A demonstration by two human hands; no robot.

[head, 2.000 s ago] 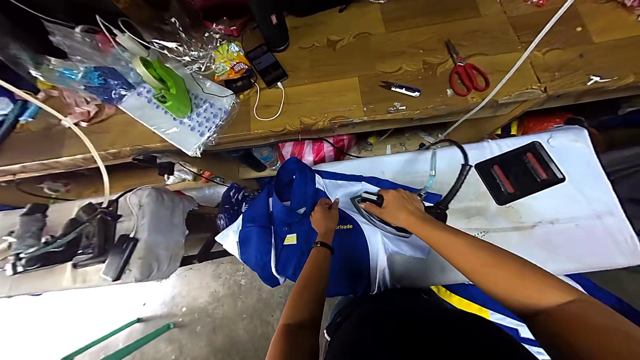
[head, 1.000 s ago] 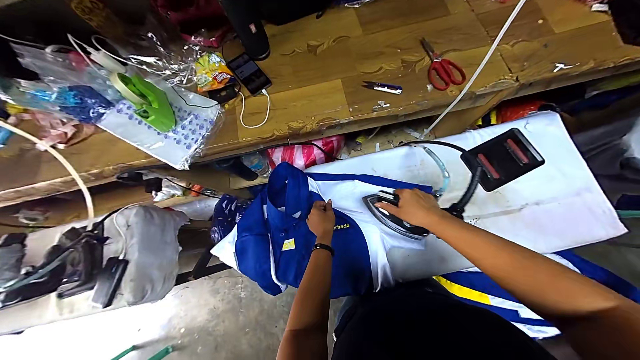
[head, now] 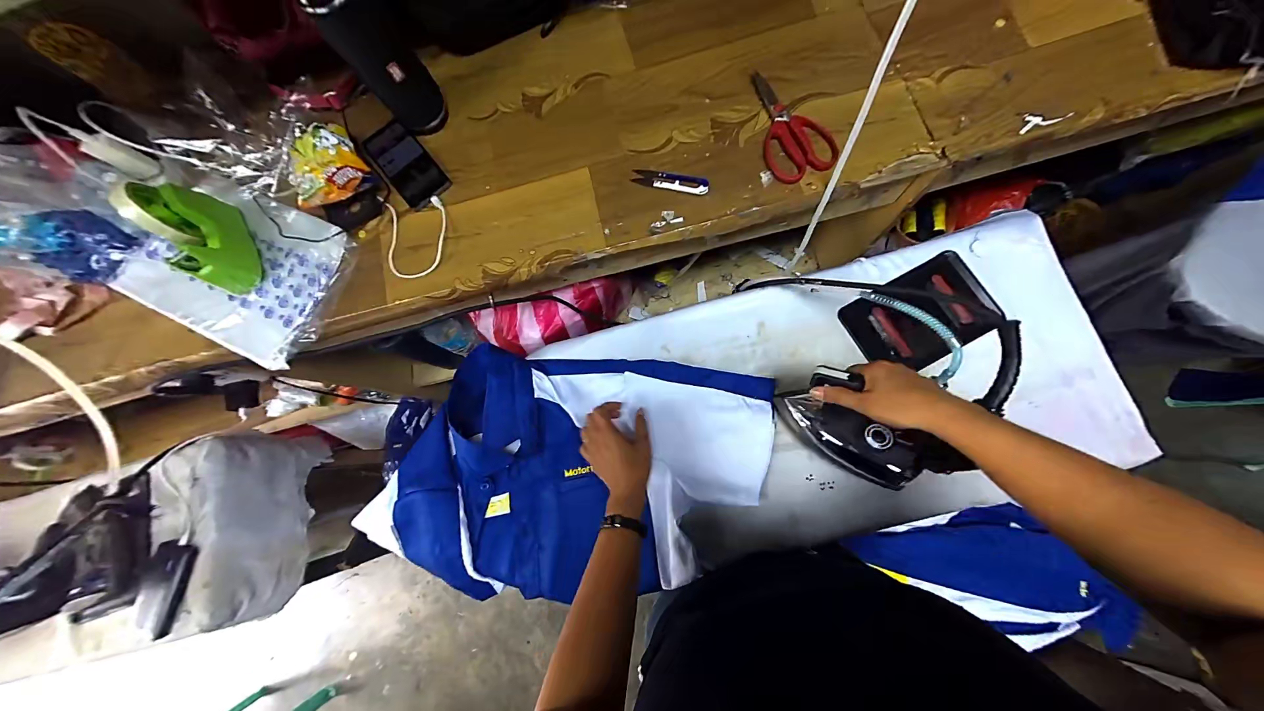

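A blue and white collared shirt (head: 533, 494) with yellow lettering and a small yellow tag lies over the left part of a white-covered ironing board (head: 691, 331). My left hand (head: 617, 449) rests on the shirt near the white shoulder panel, its fingers apart. Right of the white sleeve, my right hand (head: 874, 395) grips the handle of a black steam iron (head: 859, 439). The iron sits on the board just beyond the sleeve's edge; its soleplate is hidden. Its hose and cord run past a black iron rest (head: 923, 311) with reddish strips.
Behind the board, a wooden table (head: 533, 128) holds red-handled scissors (head: 790, 133), thread snips (head: 671, 182), a phone (head: 405, 166) and a green tape dispenser (head: 212, 237). More blue and white fabric (head: 997, 573) hangs at the near side. A grey cloth-covered form (head: 247, 523) stands at left.
My right hand has moved the iron rightward off the shirt, and the white sleeve now shows spread flat. My left hand has shifted from the blue front toward the white panel.
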